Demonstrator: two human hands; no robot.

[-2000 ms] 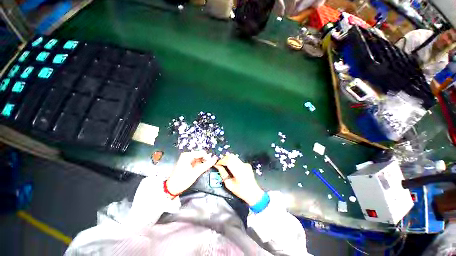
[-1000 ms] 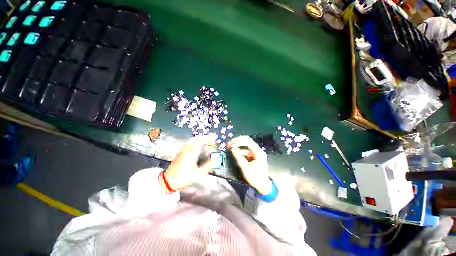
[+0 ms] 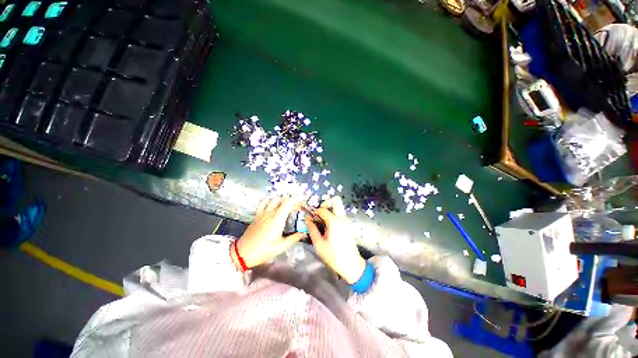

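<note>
My left hand [image 3: 268, 231] and my right hand [image 3: 337, 240] are together at the bench's front edge. A small light-blue piece [image 3: 301, 222] shows between them, with the left fingers around it. The right fingertips touch its right side; whether they hold a tiny part is too small to tell. A pile of small white and dark parts [image 3: 283, 150] lies just beyond the hands. A pile of small black parts [image 3: 374, 196] is to its right, with scattered white parts [image 3: 414, 190] further right.
Black stacked trays [image 3: 105, 77] stand at left, a cream card [image 3: 196, 140] beside them. A brown piece [image 3: 215, 180] lies near the front edge. At right are a blue stick [image 3: 465, 235], a white box [image 3: 537, 255], a wood-edged holder [image 3: 505, 91] and another light-blue piece [image 3: 478, 124].
The hands have come together around the light-blue piece, having been apart one second ago. The view has shifted, so the trays sit higher and the black pile is more exposed.
</note>
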